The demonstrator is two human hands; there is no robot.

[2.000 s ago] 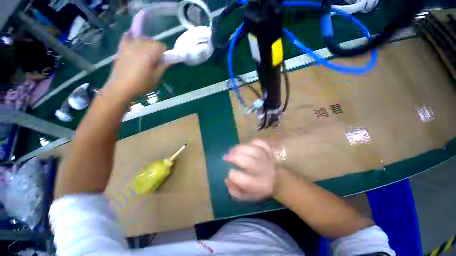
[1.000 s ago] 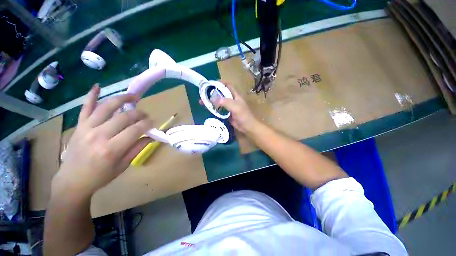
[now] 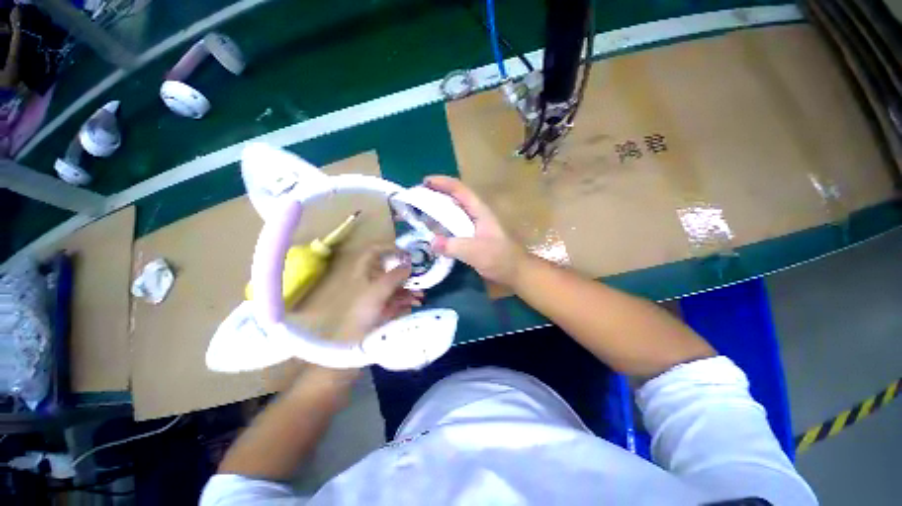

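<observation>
The white cat-ear headset (image 3: 259,341) is held above the bench, its ears pointing left and its ear cups to the right. My right hand (image 3: 487,242) grips the upper ear cup (image 3: 441,210). My left hand (image 3: 374,296), slightly blurred, reaches inside the band with its fingers on a round white part (image 3: 423,262) with a dark ringed centre, between the two cups. The lower cup (image 3: 413,339) shows its white outer face. A yellow bottle (image 3: 304,269) with a thin nozzle lies on the cardboard, seen through the headband and partly hidden.
The black screwdriver (image 3: 564,59) hangs beyond my right hand over a cardboard mat (image 3: 752,128). Other headsets (image 3: 185,98) lie on the green conveyor. A small ring (image 3: 456,84) is on the pale rail. A white wad (image 3: 153,281) lies at left. Stacked cardboard (image 3: 858,69) stands at right.
The headset has turned so both ears point left. My left hand has moved from the band to the round part between the cups. My right hand still holds a cup.
</observation>
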